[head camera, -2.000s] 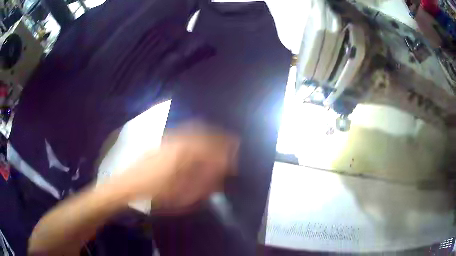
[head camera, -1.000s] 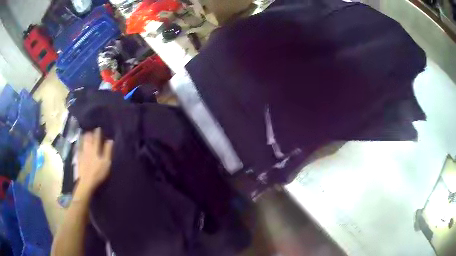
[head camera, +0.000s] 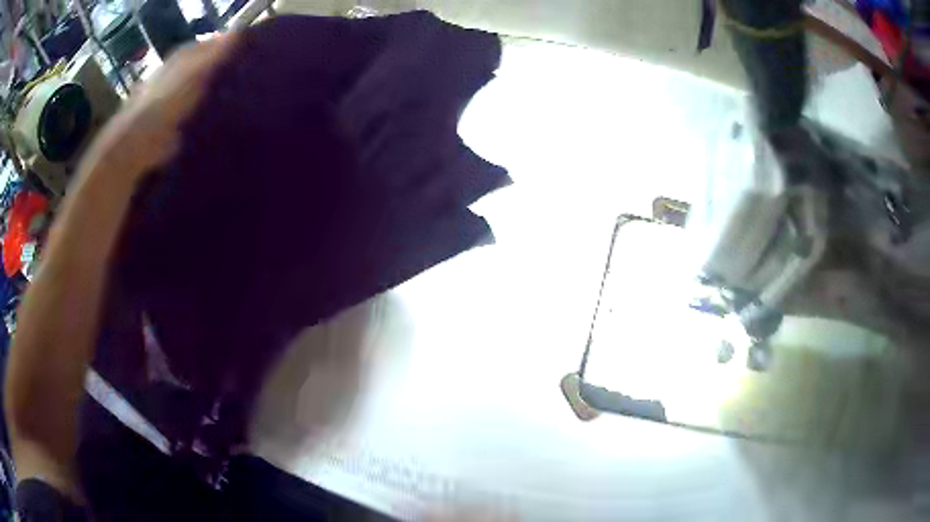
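A pile of dark purple-black cut panels (head camera: 306, 173) lies on the left of the white machine table, its notched edge facing right. My left arm reaches up along the pile's left side. My left hand (head camera: 173, 97) is blurred at the pile's upper left edge; its fingers and grip are unclear. A faint skin-coloured blur at the bottom edge may be part of my right hand (head camera: 469, 514), cut off by the frame.
The sewing machine head (head camera: 806, 224) stands at the right, with bright glare around the needle. The bed plate (head camera: 653, 326) has a dark seam line. White table surface (head camera: 428, 377) shows between pile and machine. A dark cloth bundle (head camera: 133, 438) hangs at the lower left.
The view has swung back from the crates to the machine. My left hand has left the cloth bundle and is at the panel pile. The panel beside the needle two seconds ago is gone from there.
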